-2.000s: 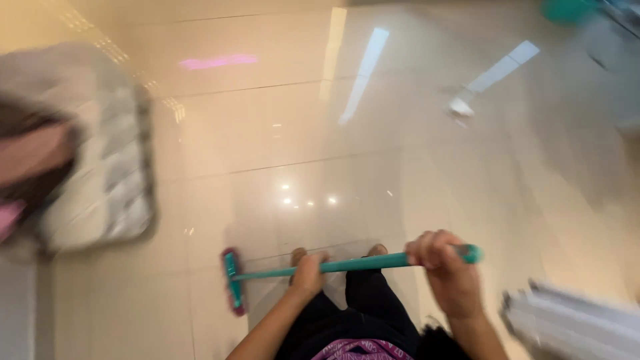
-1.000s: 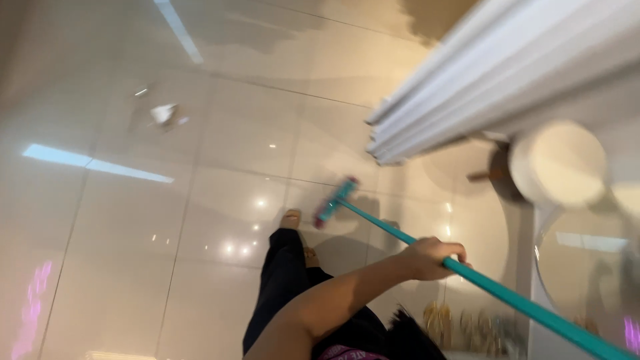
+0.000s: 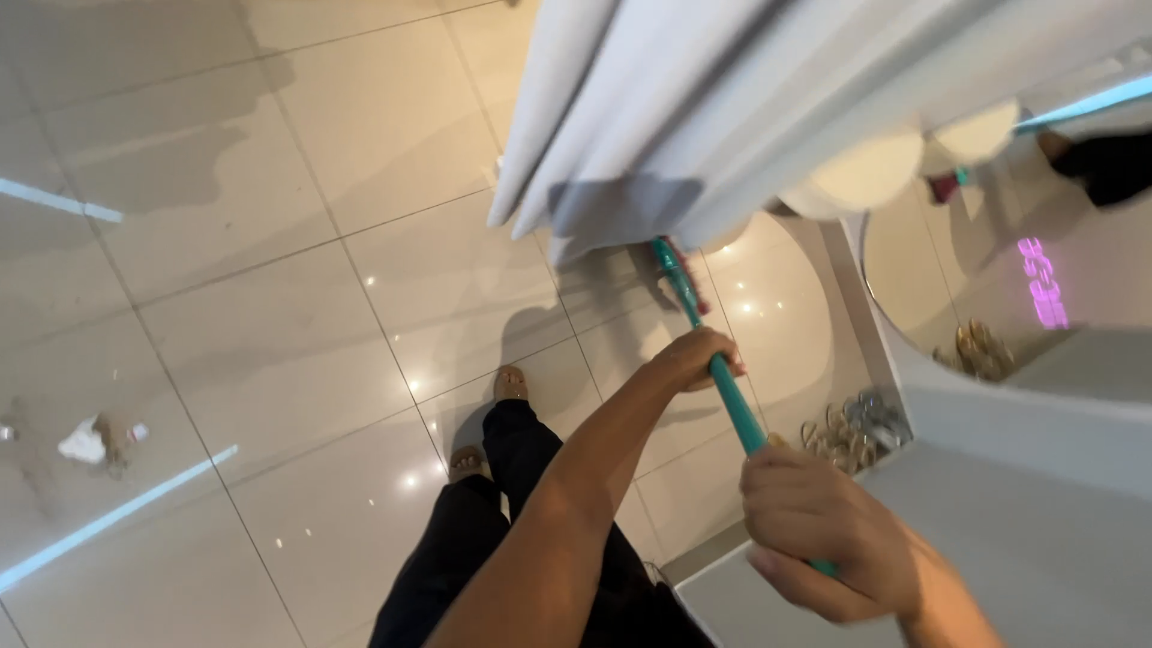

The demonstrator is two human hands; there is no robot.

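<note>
A teal broom handle (image 3: 738,405) runs up from the lower right to a teal broom head (image 3: 677,274) with dark red bristles. My left hand (image 3: 700,360) is closed round the handle just below the head. Nearer the handle's end, my right hand (image 3: 823,531) grips it. The broom head lies low over the tiled floor, at the lower edge of a white curtain (image 3: 612,135); its upper tip meets the curtain's edge in view, but whether they touch I cannot tell.
White crumpled litter (image 3: 85,441) lies on the glossy floor at left. Several strappy shoes (image 3: 855,432) stand by the wall at right, near a round mirror (image 3: 972,270). A round cream stool (image 3: 864,171) is partly behind the curtain. A grey surface (image 3: 1008,504) fills the lower right.
The view has turned a lot. The broom head, earlier over bare floor near my feet, is now by the curtain's lower edge. My right hand, out of view one second ago, shows again on the handle.
</note>
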